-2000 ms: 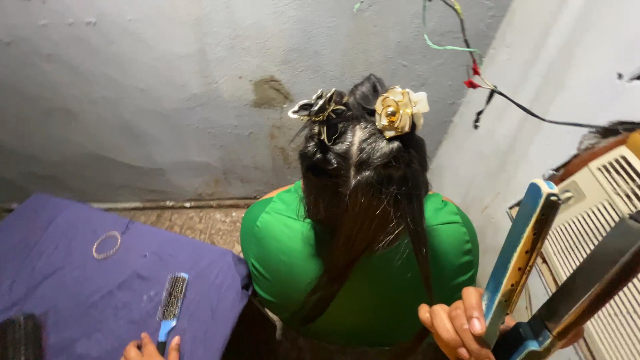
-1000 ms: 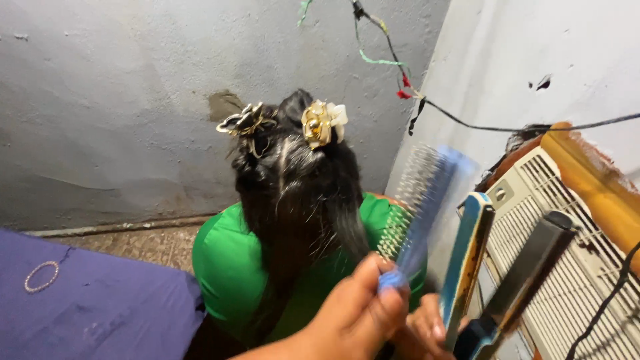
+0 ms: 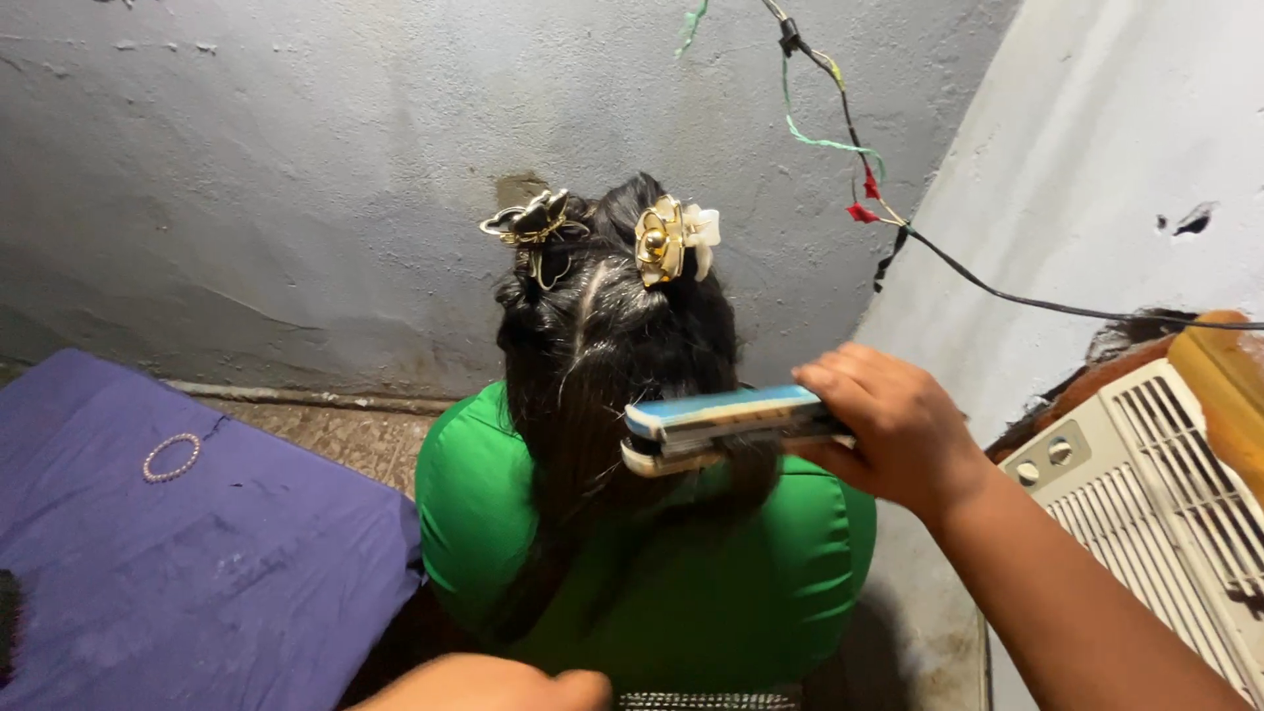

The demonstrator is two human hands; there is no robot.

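Note:
My right hand (image 3: 889, 425) grips a blue and cream hair straightener (image 3: 726, 420), its plates around a lock of dark hair (image 3: 755, 469) at the right side of a seated person's head. My left hand (image 3: 494, 686) is blurred at the bottom edge, fingers curled; bristles of a hairbrush (image 3: 706, 702) show beside it, the handle out of view. The person, in a green top (image 3: 691, 612), faces away. The hair is parted, its upper part held by a dark butterfly-like clip (image 3: 533, 219) and a gold and cream flower clip (image 3: 664, 242).
A purple cloth-covered surface (image 3: 247, 533) with a beaded bracelet (image 3: 171, 458) lies at left. An air conditioner (image 3: 1136, 504) is at right, near my right forearm. A spliced electrical cable (image 3: 973, 278) hangs before the grey wall (image 3: 296, 178).
My right hand has brought the straightener left onto the hair, and its separated plates have come together. My left hand, which held up the blue hairbrush, has dropped to the bottom edge.

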